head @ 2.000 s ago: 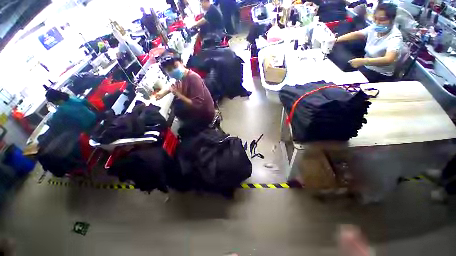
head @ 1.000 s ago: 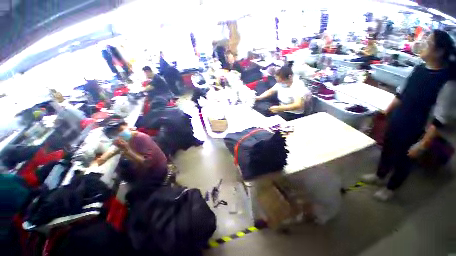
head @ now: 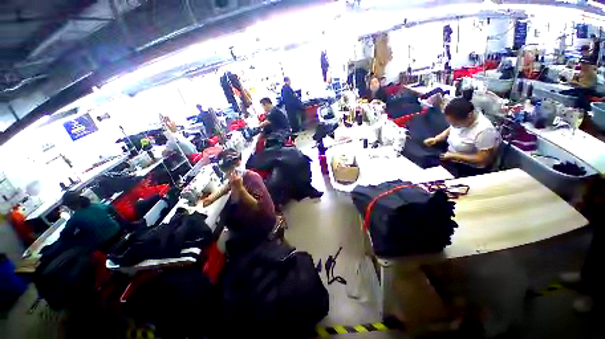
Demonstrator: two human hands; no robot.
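Note:
Neither of my hands is in the picture. Nearest in front of me, a tied bundle of black cut pieces [head: 408, 218] with a red tie around it lies on the near left end of a pale table [head: 511, 205]. A large black garment pile [head: 272, 291] stands on the floor left of that table. More black cloth [head: 162, 238] is heaped on a white-edged surface further left.
A person in white [head: 474, 139] sits behind the pale table, handling black cloth. A person in dark red [head: 255, 202] sits at a sewing table on the left. A cardboard box [head: 345, 169] stands on a white table. Yellow-black floor tape [head: 351, 328] runs below.
The view has swung left and up since one second ago. The standing person at the right is now mostly cut off and dark. The blurred hand low in the oldest frame is gone.

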